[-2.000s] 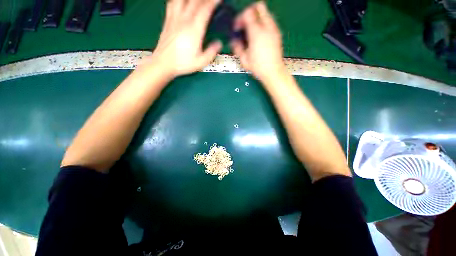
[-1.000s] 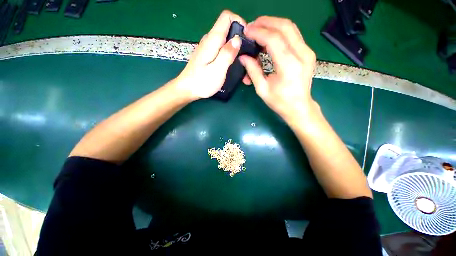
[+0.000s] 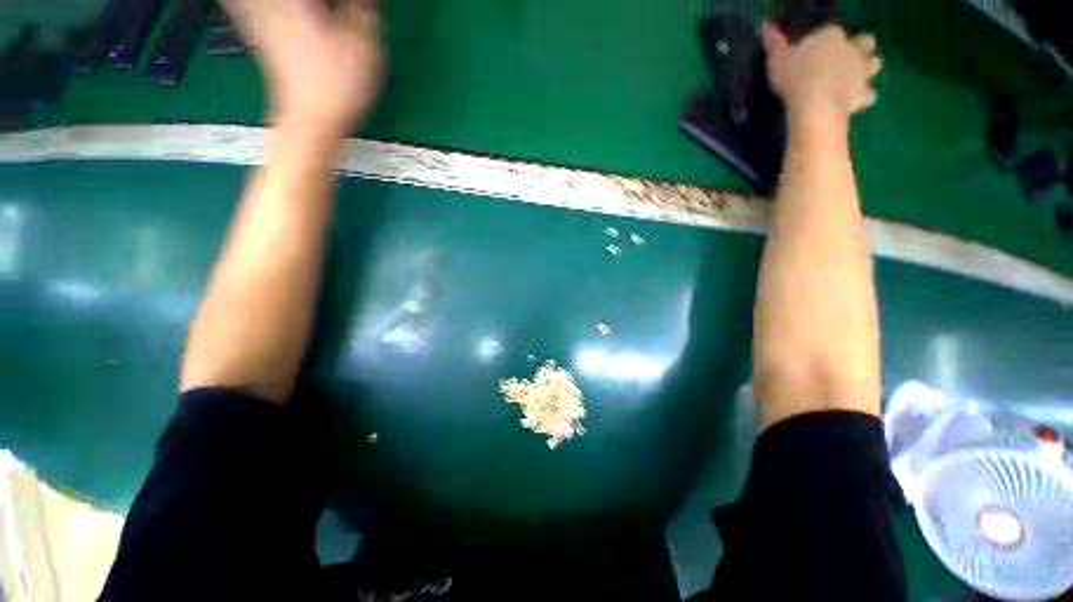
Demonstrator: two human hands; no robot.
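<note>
My left hand [image 3: 327, 65] is blurred at the top edge, over the green belt, left of centre. Its fingertips are partly cut off, and I cannot tell whether it holds anything. My right hand [image 3: 827, 71] is over the belt at the upper right, with thumb and fingers around a black oblong unit [image 3: 807, 14] that is partly cut off by the frame. Other black units [image 3: 732, 88] lie just left of and under this hand. A heap of small cream rings [image 3: 551, 403] lies on the near bench, with a few single rings [image 3: 613, 249] beyond it.
A speckled whitish rail [image 3: 565, 188] runs between belt [image 3: 530, 82] and glossy green bench [image 3: 447, 271]. More black units [image 3: 177, 41] lie at the upper left and far right. A white fan [image 3: 1000, 526] stands at the lower right.
My hands were together around a black unit over the rail. They have parted: the left moved up and left, the right moved right to the black units. More single rings show near the rail.
</note>
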